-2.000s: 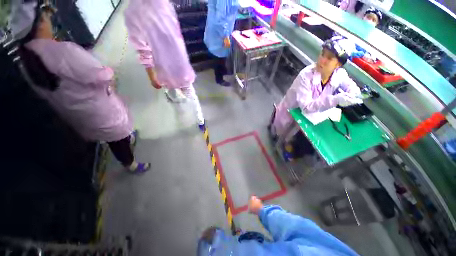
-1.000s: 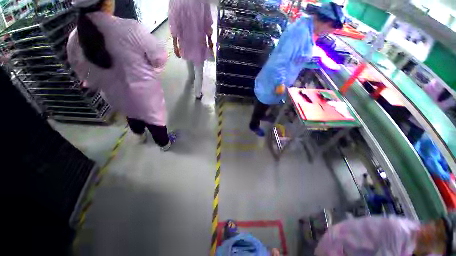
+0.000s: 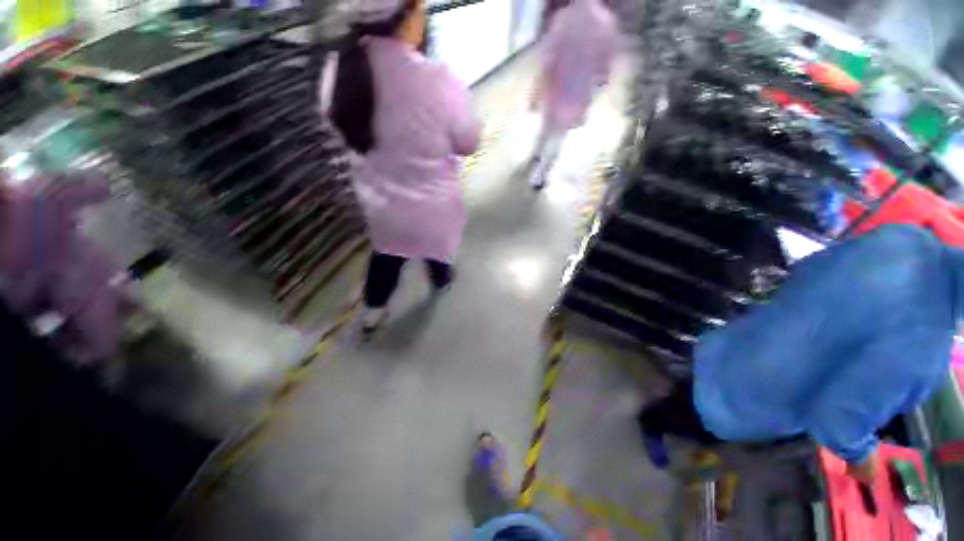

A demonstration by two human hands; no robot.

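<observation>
No hand of mine is clearly in view. A small piece of my blue smock (image 3: pixel 515 528) shows at the bottom edge, with one of my shoes (image 3: pixel 488 465) on the grey floor (image 3: pixel 402 423) just ahead of it. Nearest in front is the floor aisle, with a yellow-black tape line (image 3: pixel 544 407) to the right of my shoe. The picture is blurred. Whether my hands hold anything is hidden.
A person in a pink smock (image 3: pixel 418 159) is ahead, another pink smock (image 3: pixel 576 63) farther off. A person in blue (image 3: pixel 835 338) stands at the right by a red-topped table (image 3: pixel 851 507). Multi-tier racks (image 3: pixel 254 159) line the left, more dark tiers (image 3: pixel 677 201) the right. A black mass (image 3: pixel 85 444) fills the lower left.
The view has moved forward along the aisle. The person in blue is now nearer at the right. The seated pink-clad person has left the view. My hand, visible before, no longer shows.
</observation>
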